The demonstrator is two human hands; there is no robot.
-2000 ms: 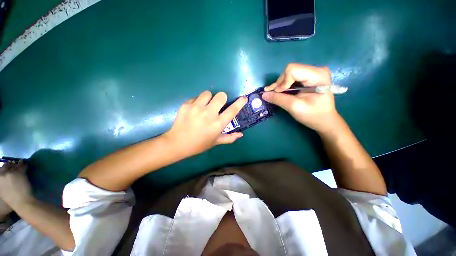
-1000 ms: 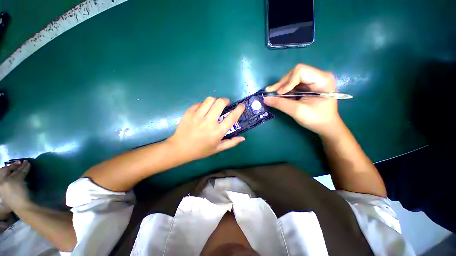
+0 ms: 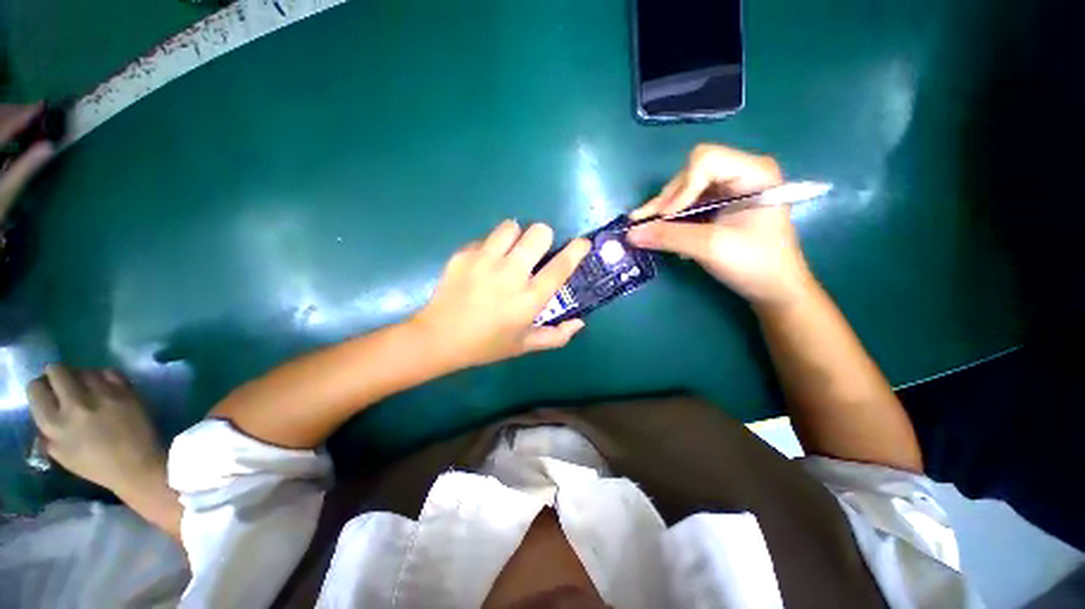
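A small dark handset body [image 3: 601, 280] lies tilted on the green bench in front of me, with a bright white disc [image 3: 613, 251] near its right end and white marks at its left end. My left hand [image 3: 500, 292] holds its left part, with fingers over the upper edge and the thumb at the lower edge. My right hand [image 3: 726, 226] holds a slim pointed tool [image 3: 761, 198] like a pen. Its pale rear end points right. Its tip is at the handset's upper right edge, and the exact contact is partly hidden by my fingers.
A larger glossy smartphone [image 3: 690, 60] lies beyond my hands. A curved, worn pale strip [image 3: 179, 60] crosses the upper left of the green bench [image 3: 357, 155]. Another person's hand [image 3: 95, 428] is at the lower left. Part of a further hand [image 3: 22, 149] with a dark object shows at the left edge.
The tool's rear end has tilted upward. My hands stay at the handset. The neighbour's hand at lower left has moved right, and a further hand has appeared at the upper left edge.
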